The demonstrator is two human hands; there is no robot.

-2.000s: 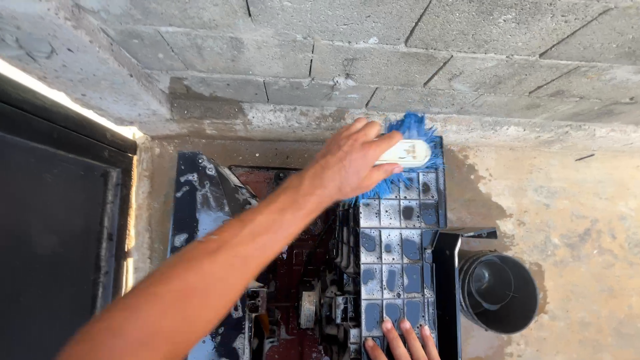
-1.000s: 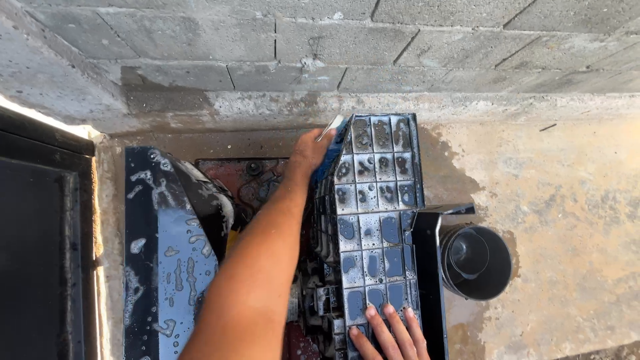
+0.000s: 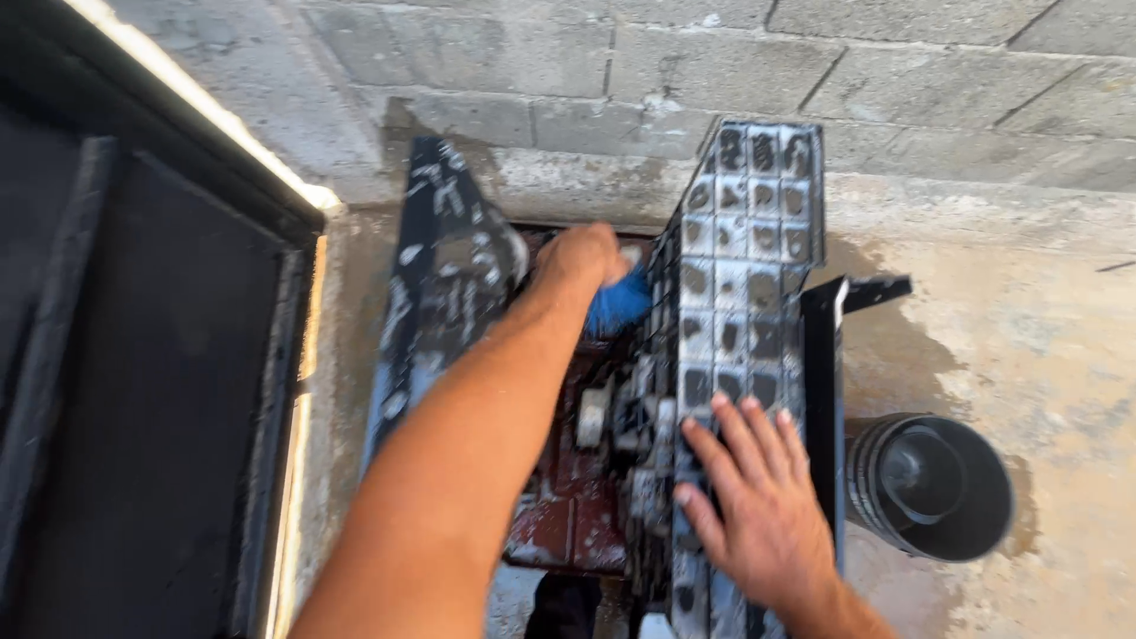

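My left hand (image 3: 581,257) is closed around a brush with blue bristles (image 3: 621,302), its pale body mostly hidden by the fingers. The bristles are down in the gap beside the left edge of a black, ribbed grid panel (image 3: 732,284), over a wet, dark red base (image 3: 568,524). My right hand (image 3: 763,506) lies palm down with fingers spread on the lower part of that panel, which is wet with suds. Left of my left hand, a dark smooth panel (image 3: 461,257) carries streaks of foam. Mechanical parts (image 3: 635,408) sit between the two panels.
A black bucket (image 3: 941,488) stands on the concrete floor at the right, near a black metal bracket (image 3: 825,355). Behind runs a concrete block wall (image 3: 550,53). A black metal door (image 3: 160,382) fills the left side. Part of a dark shoe (image 3: 564,608) shows at the bottom.
My left hand has moved the brush from the top of the grid panel to its left side, then into the gap between the panels. My right hand still rests on the grid panel.
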